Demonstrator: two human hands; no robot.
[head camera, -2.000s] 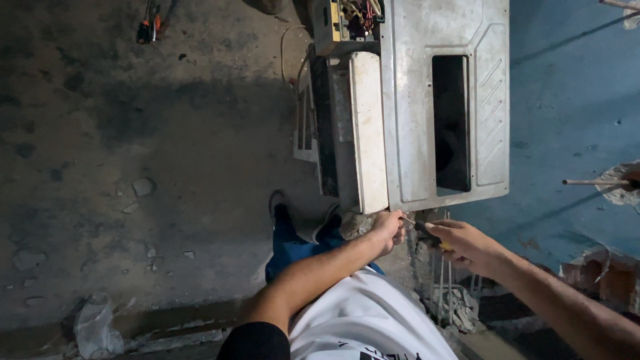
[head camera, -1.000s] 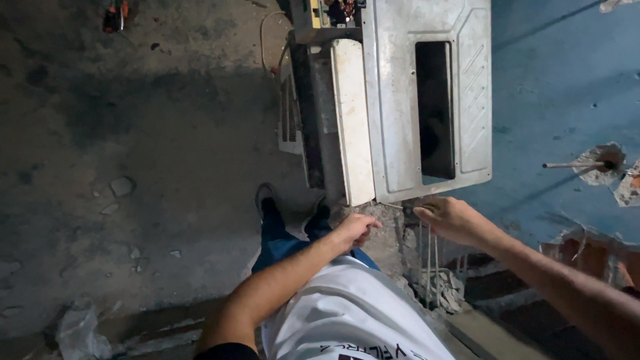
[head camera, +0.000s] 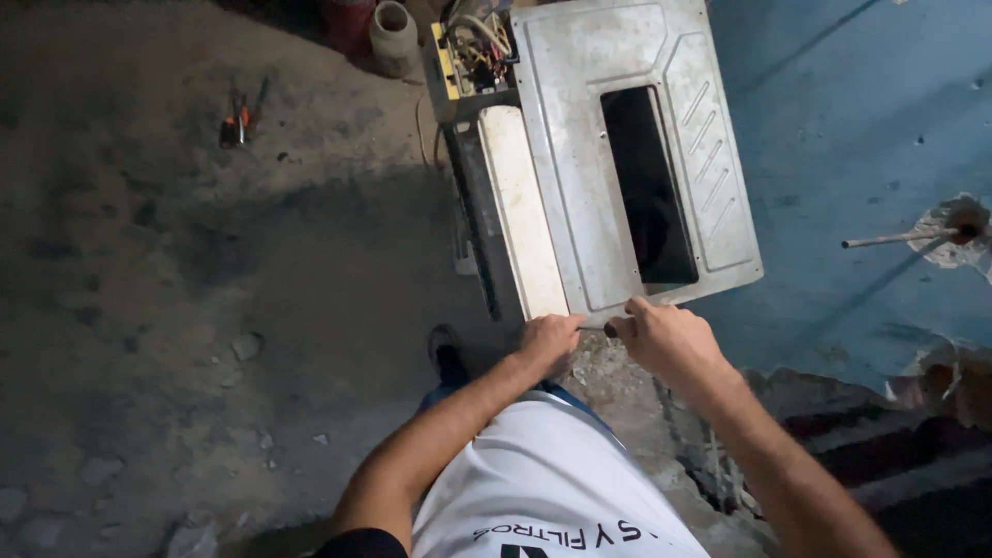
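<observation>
A metal appliance casing (head camera: 573, 155) with a dark rectangular opening stands before me, a long off-white strip panel (head camera: 523, 209) along its left side. My right hand (head camera: 670, 337) grips a screwdriver (head camera: 612, 328) by its dark handle at the casing's near edge, its thin shaft pointing left. My left hand (head camera: 552, 339) is at the near end of the strip, its fingertips by the shaft's tip; whether they hold anything is hidden. Exposed wiring (head camera: 482, 58) shows in a yellow-edged box at the casing's far left corner.
Orange-handled tools (head camera: 240, 124) lie on the concrete floor at the far left. A pale jar (head camera: 394, 39) stands beyond the casing. A rod (head camera: 899, 239) juts from the broken blue wall at right. Rubble and thin metal bars lie below my right arm.
My left hand was apart from the casing's edge one second ago and is now against it, near the screwdriver's tip. The view has shifted.
</observation>
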